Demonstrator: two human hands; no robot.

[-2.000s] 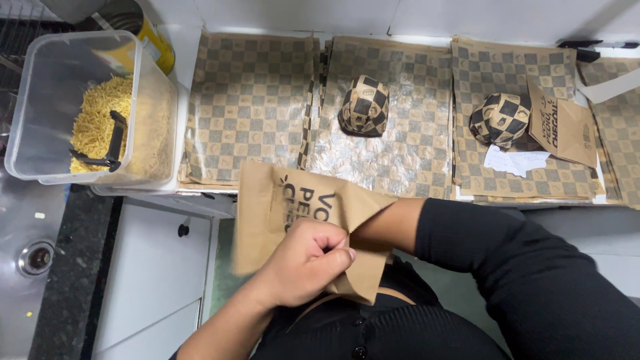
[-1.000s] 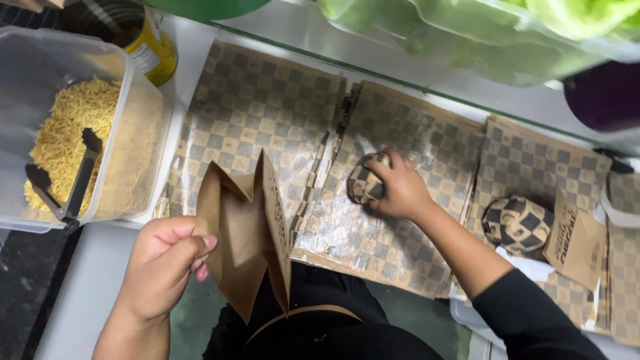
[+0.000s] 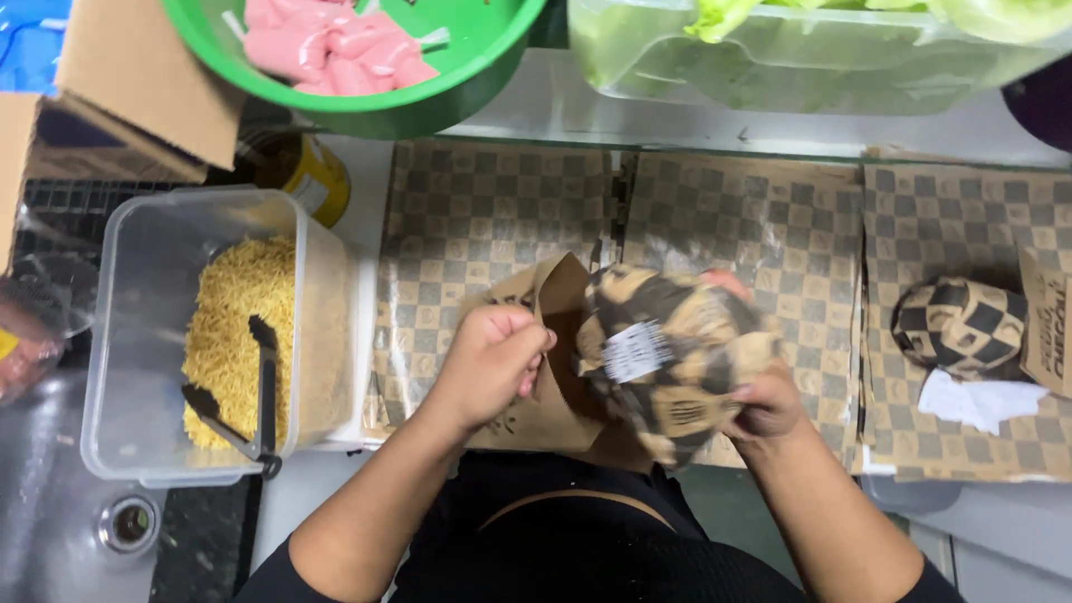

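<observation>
My left hand (image 3: pixel 498 364) pinches the edge of a brown paper bag (image 3: pixel 557 410), whose mouth faces right. In my right hand (image 3: pixel 766 394) is a bundle wrapped in checkered paper (image 3: pixel 670 352), held at the bag's mouth; it bears a small white label and looks slightly blurred. Part of the bag's opening is hidden behind the bundle. Farther right, a second wrapped bundle (image 3: pixel 959 327) lies on checkered paper sheets (image 3: pixel 946 209), touching or close to another printed paper bag (image 3: pixel 1047 322). A crumpled white paper (image 3: pixel 976 402) lies just below that bundle.
At left, a clear plastic tub (image 3: pixel 327 335) holds shoestring potato sticks (image 3: pixel 239 335) and black tongs (image 3: pixel 266 394). A yellow can (image 3: pixel 322 180) stands behind it. Above are a green basin (image 3: pixel 402 113) with pink packets and a clear bin of lettuce (image 3: pixel 779 75). A steel sink (image 3: pixel 75 469) is lower left.
My right hand has lifted the wrapped bundle from the middle sheets and brought it left to the bag. The bag, still in my left hand, has turned its mouth to the right. The view has shifted.
</observation>
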